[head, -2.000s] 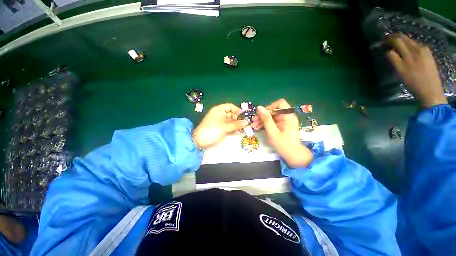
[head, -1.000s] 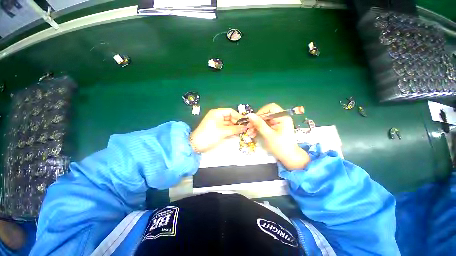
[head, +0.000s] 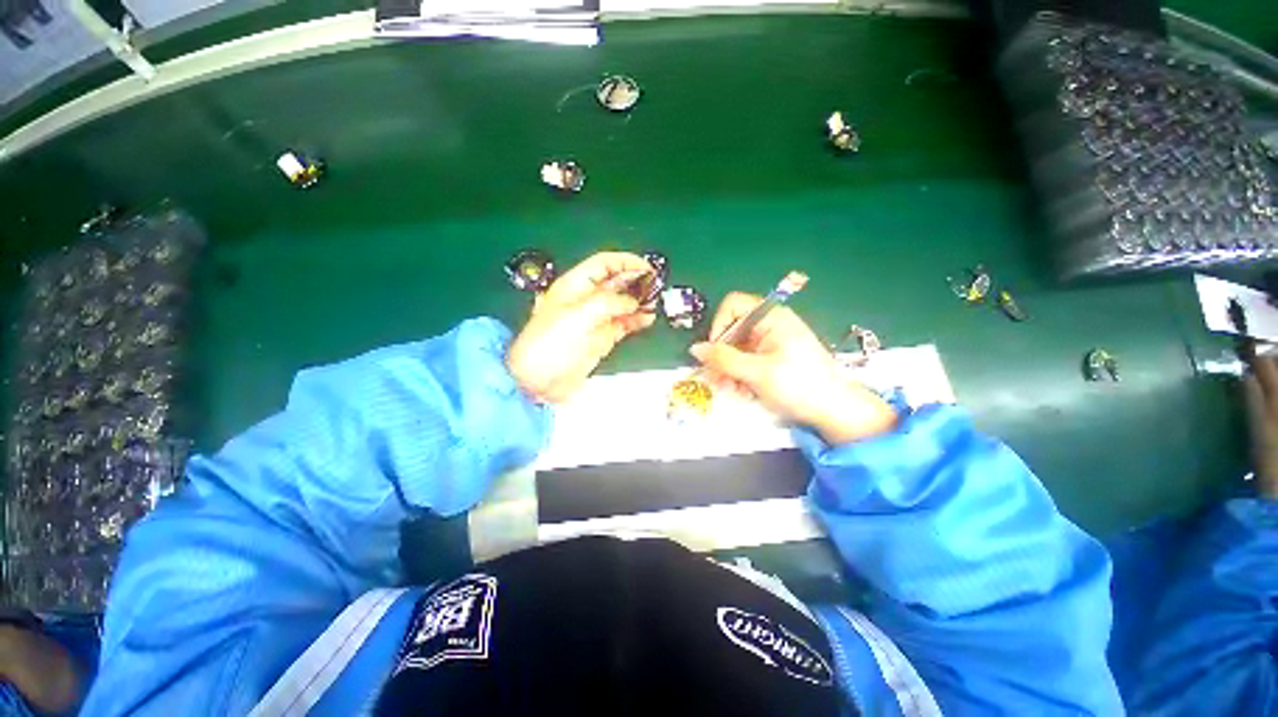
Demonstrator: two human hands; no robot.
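Note:
My left hand (head: 578,325) holds a small dark round module (head: 648,284) in its fingertips, above the far edge of the white sheet. My right hand (head: 788,367) holds a slim tool (head: 758,308), its back end pointing up and right; its tip is hidden or too small to tell. A second module with a white patch (head: 683,305) lies between the hands. A small yellow-gold pile (head: 690,398) sits on the white sheet (head: 617,427), which has a wide black stripe.
Loose modules lie on the green surface (head: 379,259), one (head: 530,269) beside my left hand. A clear blister tray (head: 105,378) is at left, stacked trays (head: 1170,154) at far right. Another person's hand (head: 1261,420) and blue sleeve are at the right edge.
My left hand has moved up and left with its module, apart from my right hand. The far modules have shifted left. The other person's hand has left the stacked trays and shows lower right.

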